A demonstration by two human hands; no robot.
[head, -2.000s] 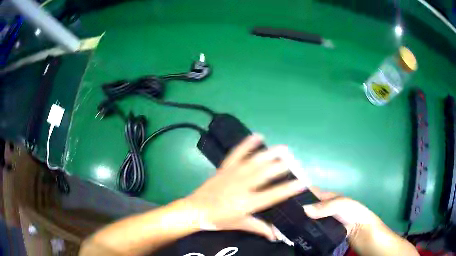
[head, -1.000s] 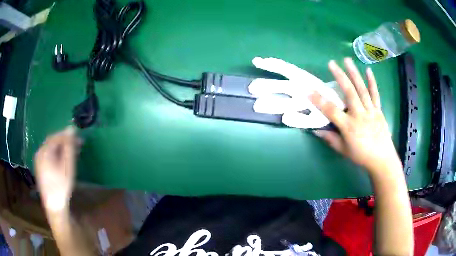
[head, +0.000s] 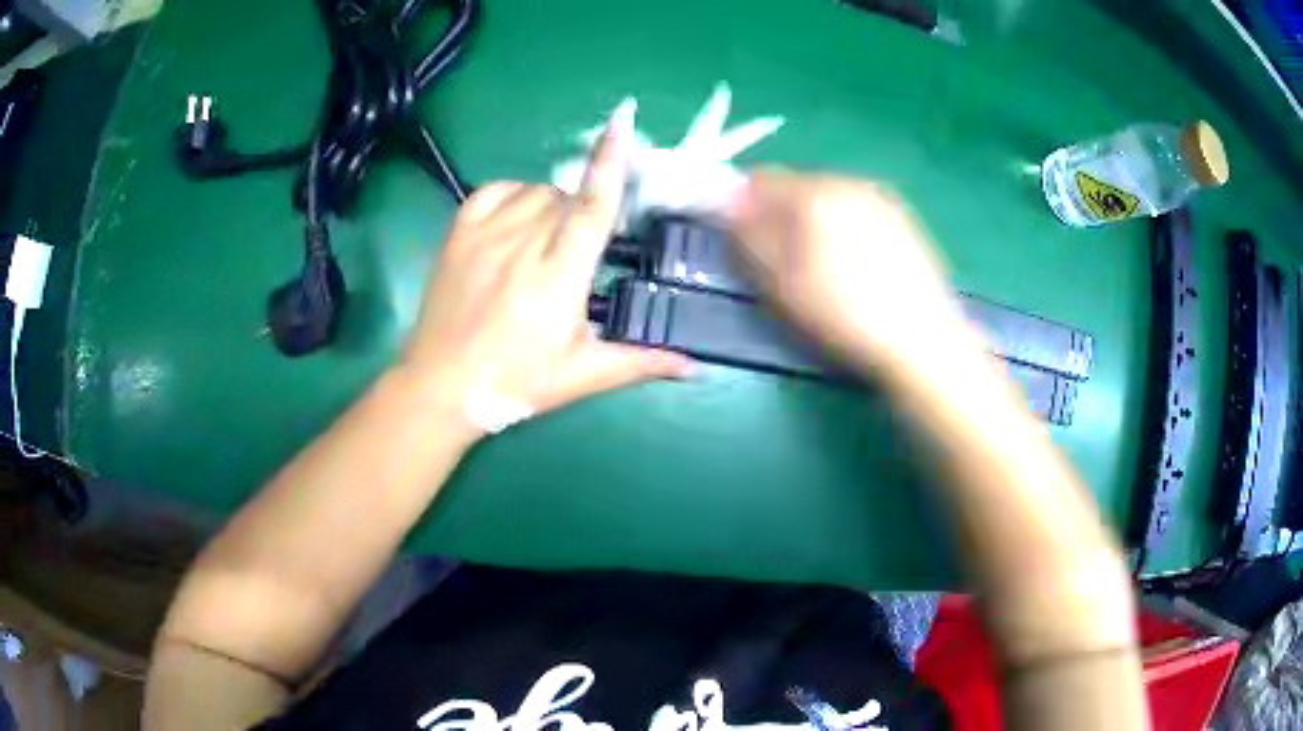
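Two black power strips point(head: 743, 331) lie side by side on the green bench, plain faces up. My left hand point(head: 522, 293) is at their cord ends, fingers around the ends of the strips. My right hand point(head: 843, 264) is blurred over the middle of the strips, its fingers at a bunched white glove point(head: 672, 174) at the strips' upper left. Its exact hold on the glove is blurred. The power cords point(head: 375, 107) lie bundled at the upper left, with one plug point(head: 203, 139) pins up and another plug point(head: 307, 303) below it.
A clear bottle point(head: 1122, 179) with a yellow label stands at the upper right. More power strips point(head: 1175, 386) lie along the right side. A white charger point(head: 26, 271) is at the left edge. A red bin point(head: 972, 664) is below the bench's front edge. A dark stick point(head: 900, 12) lies at the back.
My left hand has moved from the plug to the strips' cord ends. My right hand has moved left with the glove, which is now bunched near the cord ends, uncovering the strips' right ends.
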